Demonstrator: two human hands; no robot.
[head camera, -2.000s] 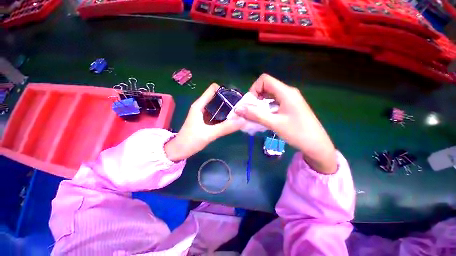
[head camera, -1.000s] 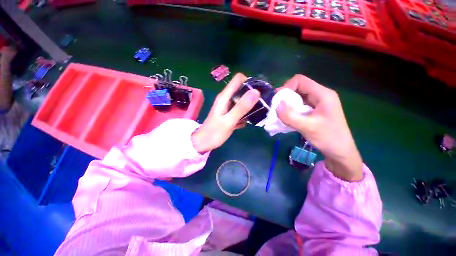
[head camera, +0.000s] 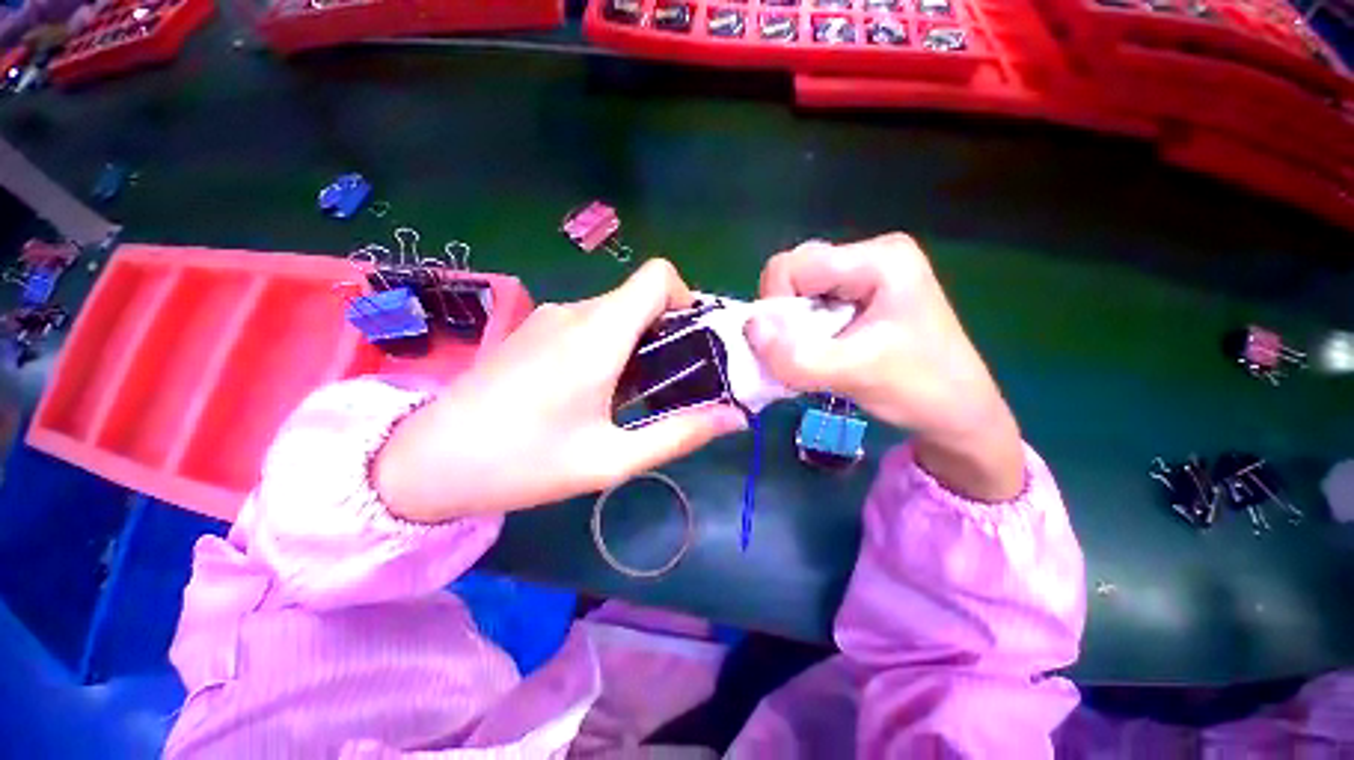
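Observation:
My left hand (head camera: 550, 389) is closed around a dark glossy workpiece (head camera: 680, 371) with silver wire handles lying across it. My right hand (head camera: 873, 334) pinches a white cloth (head camera: 760, 371) against the right side of the workpiece. My fingers and the cloth hide part of the workpiece. Both hands are above the bench, close together. A thin blue stick (head camera: 750, 498) lies below the hands. A light-blue binder clip (head camera: 832, 432) lies just right of the stick.
A coral-red compartment tray (head camera: 223, 371) is at left, with black clips and a blue clip (head camera: 389, 313) at its right end. A pale ring (head camera: 643, 526), pink clips (head camera: 593, 226), (head camera: 1262, 349) and black clips (head camera: 1221, 487) lie on the dark-green bench (head camera: 1010, 223). Red parts trays (head camera: 921, 92) are at the far side.
The view has shifted back and forth. My left hand has turned, so its back covers more and the workpiece shows as a dark side with wires. The cloth stays against it.

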